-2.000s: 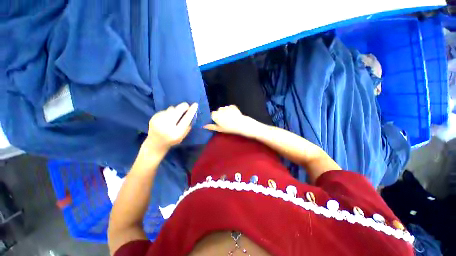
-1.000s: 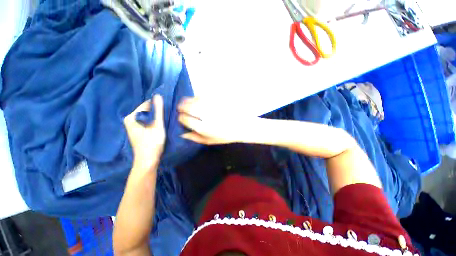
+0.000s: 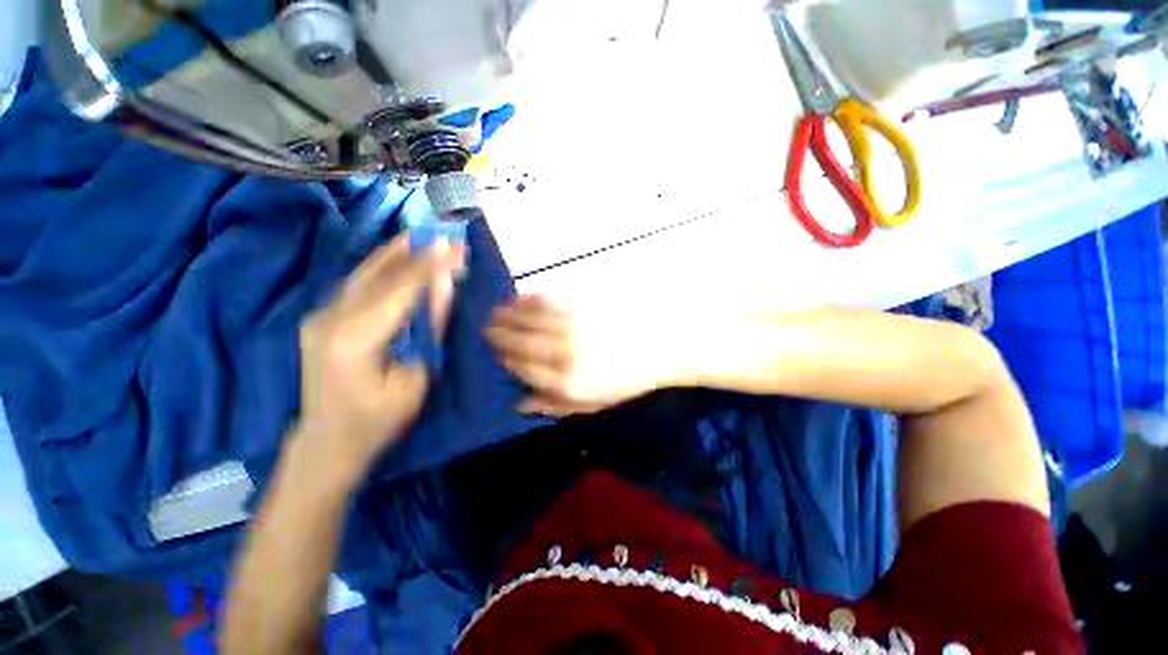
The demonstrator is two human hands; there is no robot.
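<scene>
The blue garment piece (image 3: 167, 320) lies spread on the left of the table, with its right edge under the sewing machine head (image 3: 231, 77). A round knurled knob (image 3: 451, 192) sits near the needle area, just above the cloth edge. My left hand (image 3: 372, 346) is on the cloth below the knob, fingers bent around a fold, blurred. My right hand (image 3: 544, 352) rests at the cloth's right edge, fingers curled and blurred; whether it grips cloth is unclear. A pale rectangle (image 3: 201, 502) shows on the cloth at lower left.
Scissors (image 3: 845, 166) with red and yellow loops lie right of the needle on the white table (image 3: 666, 243). Small metal tools (image 3: 1108, 122) lie at the table's right end. A blue crate (image 3: 1050, 346) stands below right. A blue garment pile (image 3: 807, 486) hangs below the table's front edge.
The view has shifted up, bringing the machine head and scissors into sight. Both hands have moved with the cloth from near the lap to the table, close below the needle area.
</scene>
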